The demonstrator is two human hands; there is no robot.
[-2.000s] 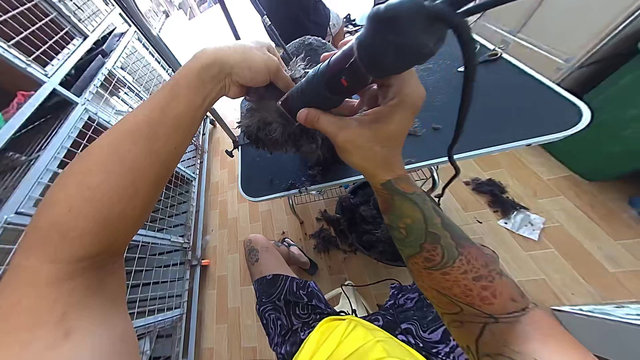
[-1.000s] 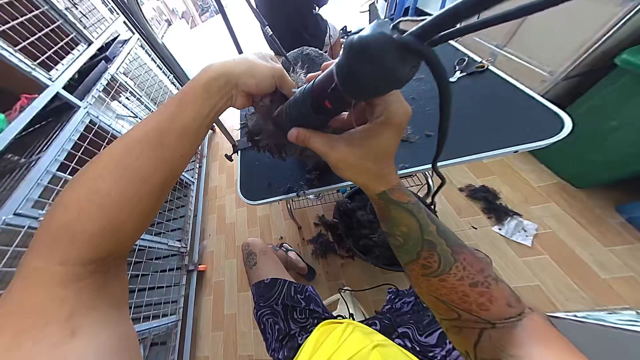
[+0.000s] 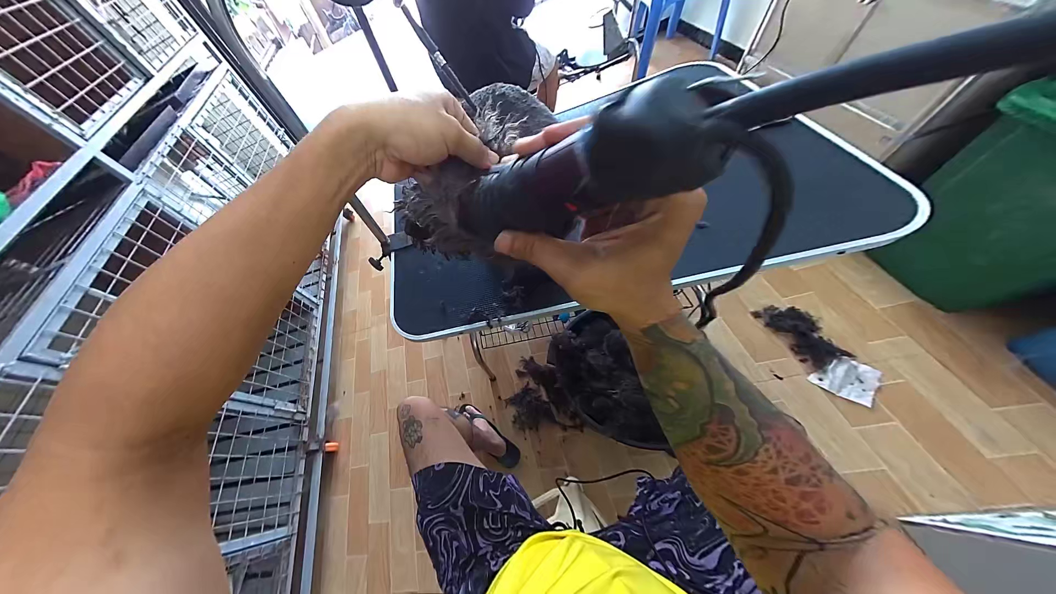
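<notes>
A small dog with curly dark grey fur (image 3: 437,206) is on the black grooming table (image 3: 445,289), its body partly behind my hands. My left hand (image 3: 421,136) pinches the dog at its upper side, fingertips in the fur; exactly which part cannot be told. My right hand (image 3: 619,247) grips dark electric clippers (image 3: 536,190) from below, the thumb along the near side. The clippers' front end lies against the shaggy fur beside my left fingertips, and the blade is hidden. A thick black cord (image 3: 874,74) runs from their back end to the upper right.
Wire cages (image 3: 264,445) line the left side. A grooming arm post (image 3: 371,223) is clamped at the table's left edge. Beneath the table stands a black basin (image 3: 602,371) of cut fur, more tufts lying around it. A green bin (image 3: 982,206) is at right. Beyond the table is another person (image 3: 474,41).
The clippers and my right hand have shifted slightly, and the cord now stretches across the upper right. My left hand stays at the dog's fur. The scissors seen earlier on the table are now mostly hidden.
</notes>
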